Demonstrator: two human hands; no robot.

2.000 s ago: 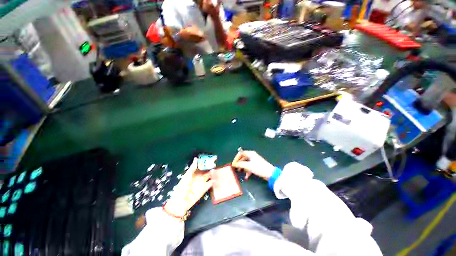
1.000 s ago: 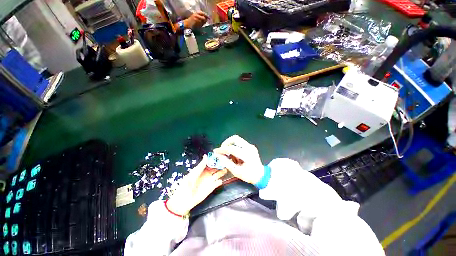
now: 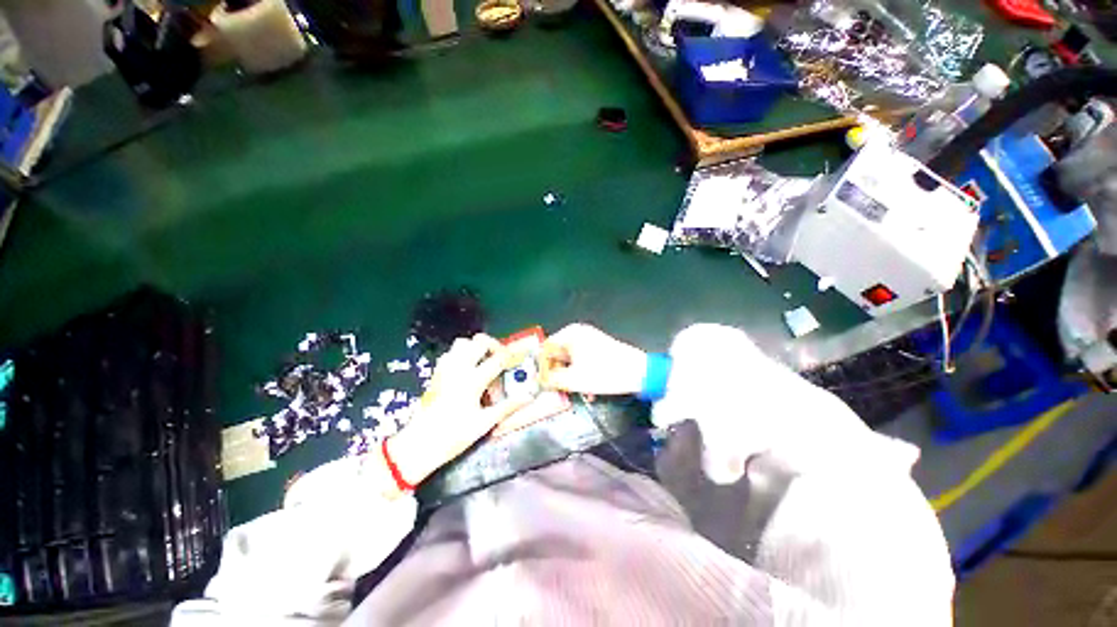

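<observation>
A small pale teal unit with a dark round spot (image 3: 521,375) is held by my left hand (image 3: 456,398), fingers around its left side. My right hand (image 3: 590,361) is at the unit's right side, fingertips pinched close to it; whether they hold a small part cannot be seen. The orange-red edged fixture with a pale face (image 3: 529,414) lies under both hands, partly hidden by them. A loose pile of tiny white-silver pieces (image 3: 321,382) lies left of my left hand. A heap of fine black parts (image 3: 446,319) lies just beyond it.
A black tray (image 3: 116,453) is at the left, with a beige block (image 3: 246,451) beside it. Clear bags (image 3: 744,211), a white bench device (image 3: 884,228) and a blue bin (image 3: 733,88) stand at the right. A small dark piece (image 3: 611,119) lies farther back.
My right hand moved from the fixture's right edge to the unit in my left hand. The unit now shows a dark round spot. The view has tilted down and shifted.
</observation>
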